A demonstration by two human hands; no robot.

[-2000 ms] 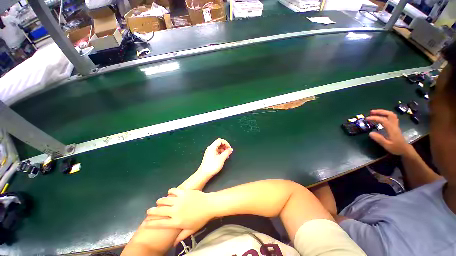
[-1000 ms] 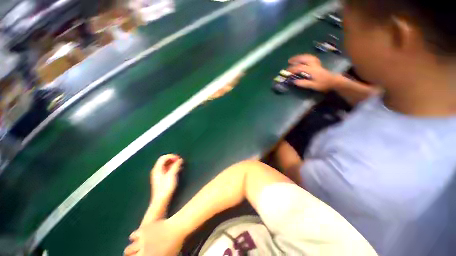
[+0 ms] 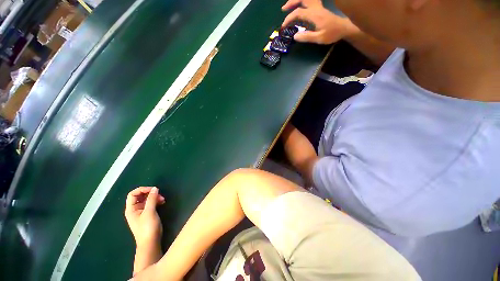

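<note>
My left hand (image 3: 143, 214) rests on the green bench at lower left, palm up, fingers loosely curled, with nothing visible in it. My right forearm (image 3: 192, 237) crosses toward my left arm; the right hand is cut off by the bottom edge. Small black square watch units (image 3: 270, 58) lie in a slanting row at upper centre, with white and yellow labels along one side. A neighbour's hand (image 3: 320, 24) is at the upper end of that row. The unit faces look dark.
The seated neighbour in grey-blue (image 3: 405, 159) is close on my right. A pale strip (image 3: 129, 153) runs diagonally along the bench (image 3: 214, 118), beside a torn brown patch (image 3: 196, 79). Cartons (image 3: 55, 24) stand beyond the bench at upper left.
The view has turned and tilted right, so the bench runs diagonally and the neighbour fills more of the picture. My right hand has left the picture. The neighbour's hand stays at the units.
</note>
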